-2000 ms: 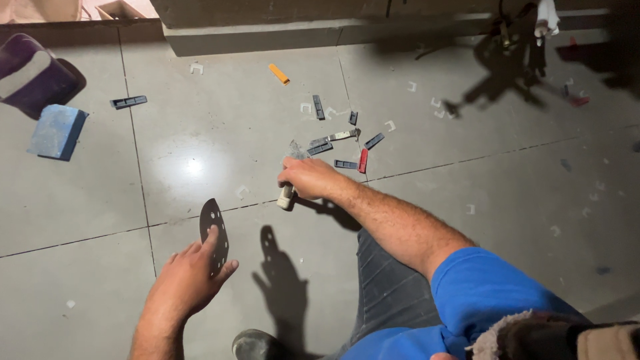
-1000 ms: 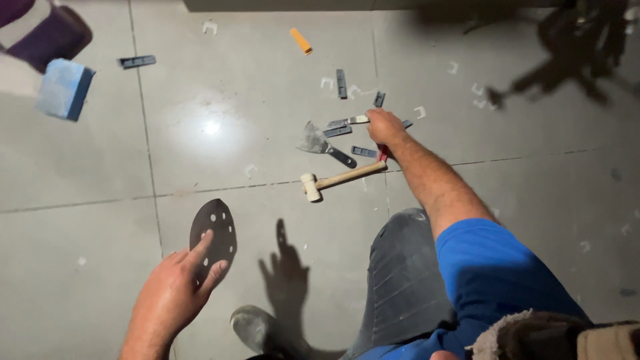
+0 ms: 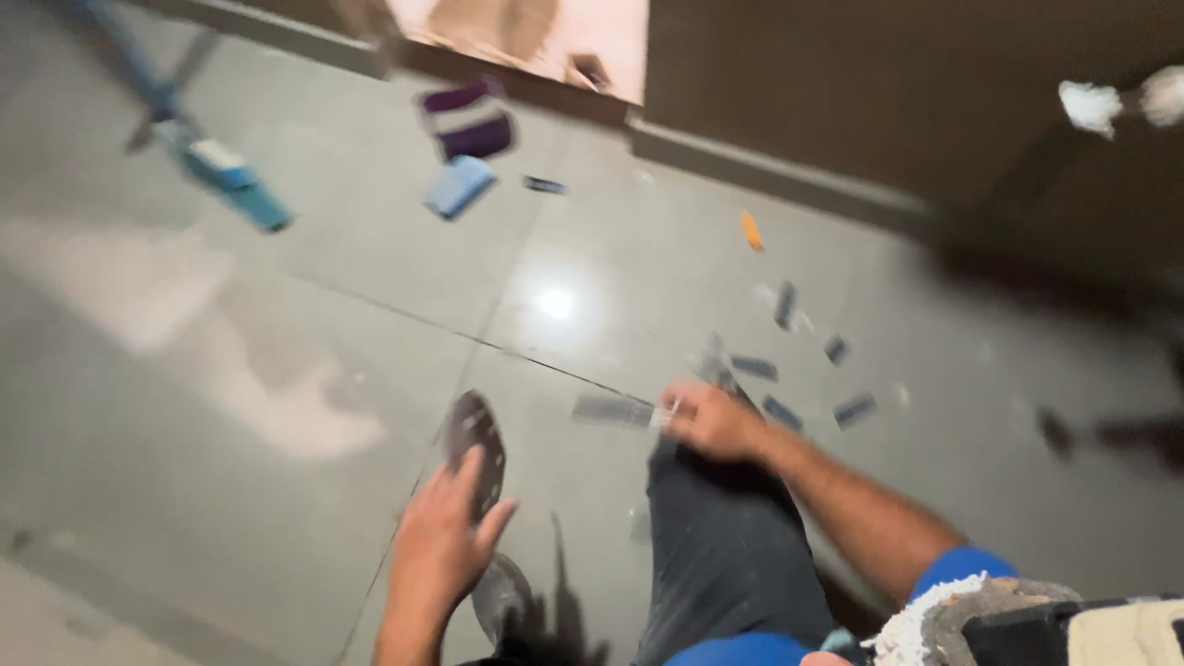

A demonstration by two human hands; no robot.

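Observation:
My left hand (image 3: 444,532) holds a dark, oval perforated sheet (image 3: 476,444), its index finger lying along it, low at centre-left. Right of it, my right hand (image 3: 712,421) is closed on a light-handled tool, blurred, whose flat grey blade (image 3: 610,410) points left. Just beyond this hand is a blurred grey shape (image 3: 717,361), possibly the blade of a putty knife. Several small dark plastic strips (image 3: 754,367) and an orange strip (image 3: 752,231) lie on the tiles beyond and to the right. The wooden-handled mallet and red strip are not visible.
A light-blue block (image 3: 461,187) sits beside a purple-and-white object (image 3: 469,120). A teal tool (image 3: 236,185) with a long pole lies upper left. A raised dark edge (image 3: 786,176) crosses the upper right. A dusty tool pouch (image 3: 980,620) is at lower right.
The view has swung left. My right hand has left the floor near the strips and come back over my knee with the light-handled tool. My left hand still holds the oval sheet.

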